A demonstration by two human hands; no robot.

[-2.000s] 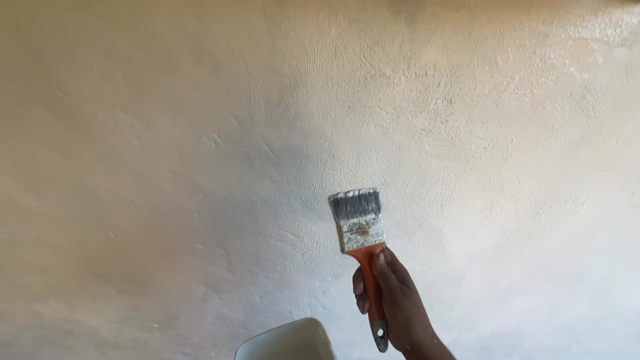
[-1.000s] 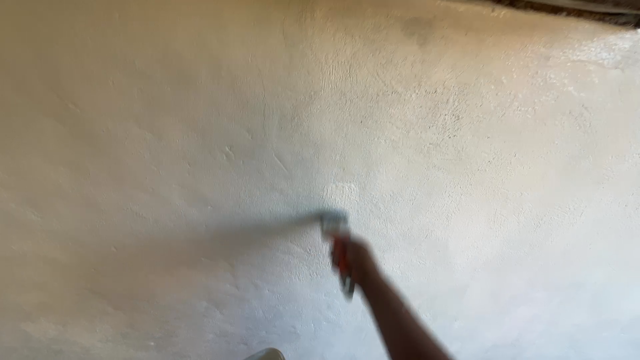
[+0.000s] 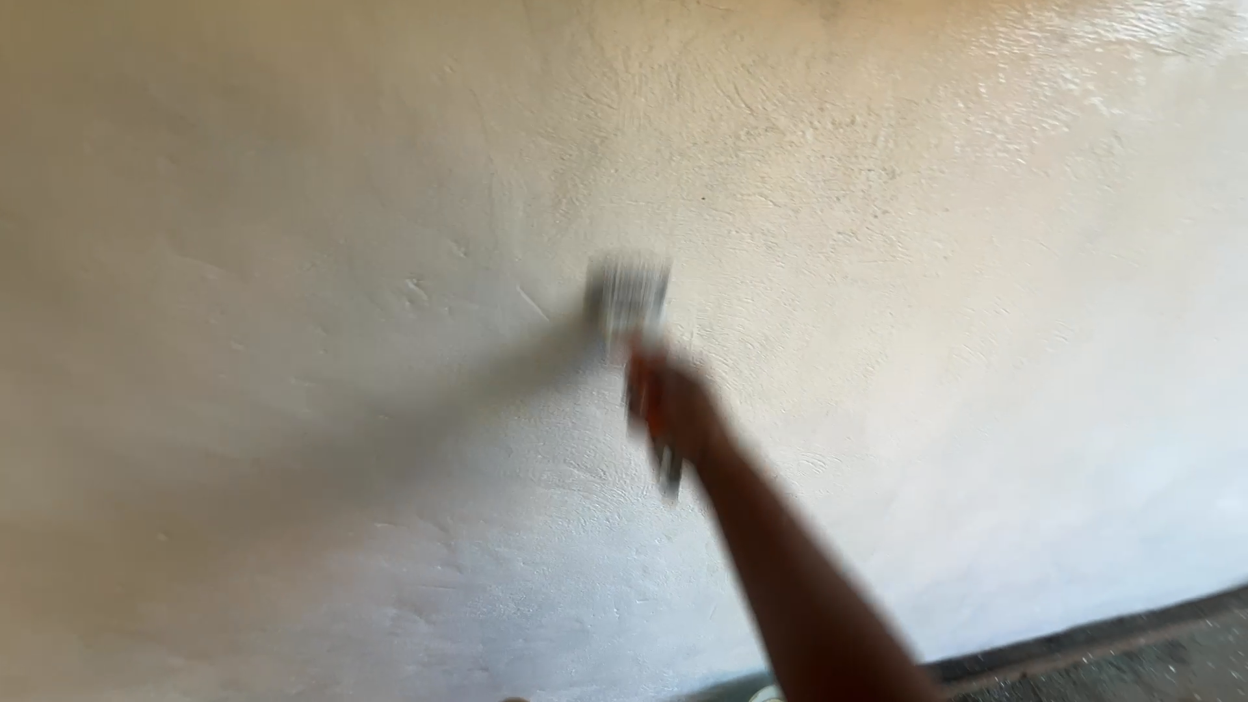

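My right hand is closed around the orange handle of a flat paintbrush, near the middle of the view. Both are blurred. The bristles point up and lie at the surface of a rough, pale plastered wall; whether they touch it cannot be told for certain. A shadow stretches down and left from the brush across the wall. My left hand is not recognisable; only a small skin-coloured bit shows at the bottom edge.
Along the lower right runs the dark base edge of the wall, with a speckled grey floor beside it. A small part of a pale round object shows at the bottom edge. The wall shines at the upper right.
The right hand has brought the brush from in front of the wall up to its surface. The pale container at the bottom two seconds ago has left the view there. The view has shifted; floor now shows.
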